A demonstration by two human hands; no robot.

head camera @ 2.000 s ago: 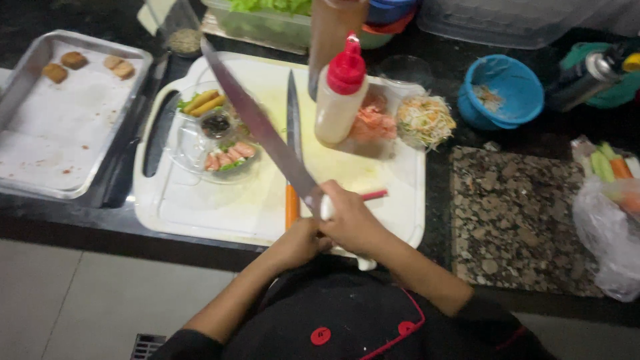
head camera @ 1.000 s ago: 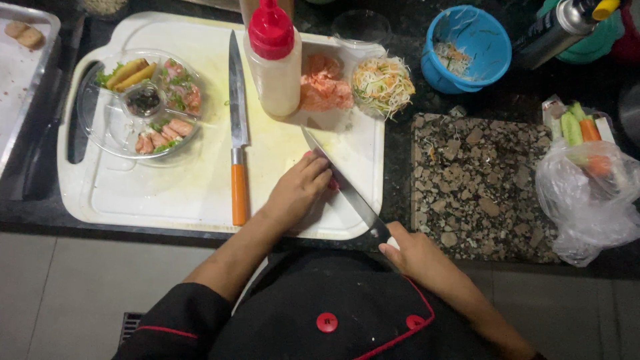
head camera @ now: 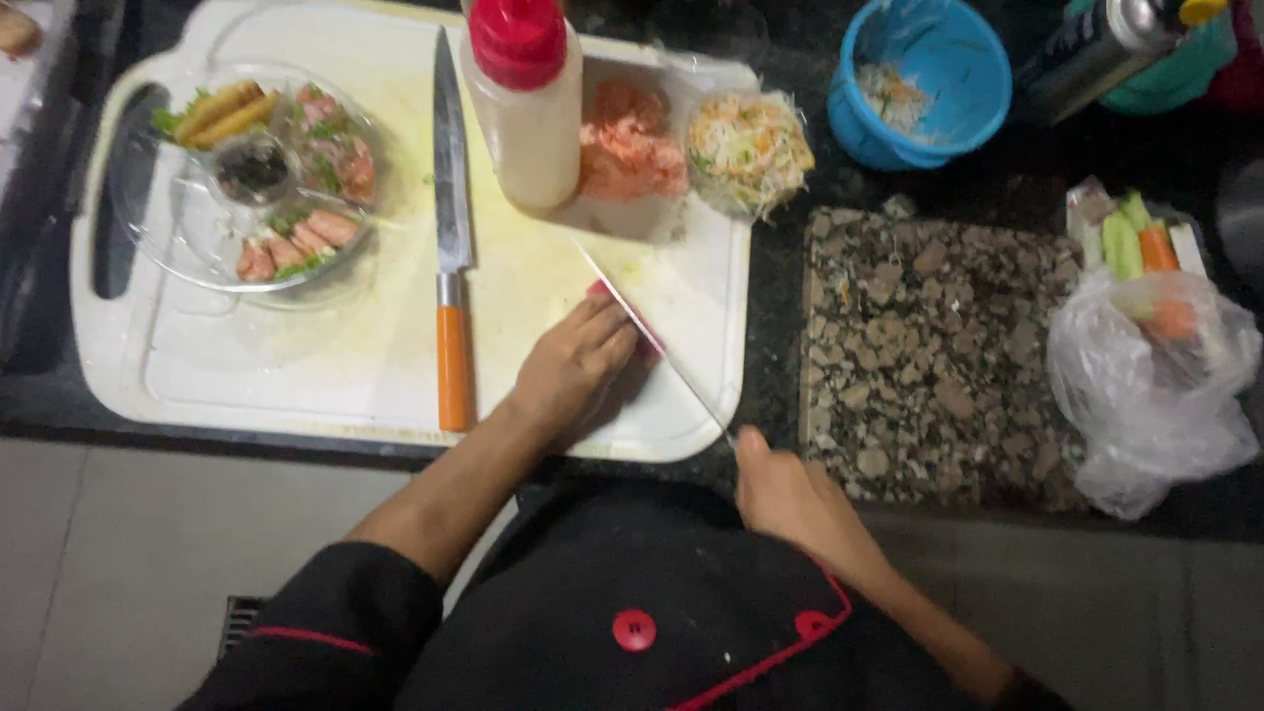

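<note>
My right hand (head camera: pixel 790 494) grips the handle of a long kitchen knife (head camera: pixel 660 346), whose blade points up and left over the white cutting board (head camera: pixel 346 395). Under my left hand (head camera: pixel 583 360) lies a small pinkish-red piece of food (head camera: pixel 647 341), mostly hidden by the fingers and touched by or close against the blade. Left of that hand lies a second knife with an orange handle (head camera: pixel 452 370). A clear round divided tray (head camera: pixel 148 237) on the board's left holds sliced pink fish, greens, yellow-brown sticks and a small cup of dark food.
A squeeze bottle with a red cap (head camera: pixel 528 128) stands near minced pink fish (head camera: pixel 632 148) and a tub of shredded vegetables (head camera: pixel 748 148). Further right are a blue container (head camera: pixel 913 118), a spray can (head camera: pixel 1086 59), a granite slab (head camera: pixel 938 365) and a plastic bag (head camera: pixel 1150 395) by cut vegetables (head camera: pixel 1126 237).
Two seconds ago the knife was raised over the board with both hands close together; its blade then came down beside my left fingers. Since one second ago, my hands have barely moved.
</note>
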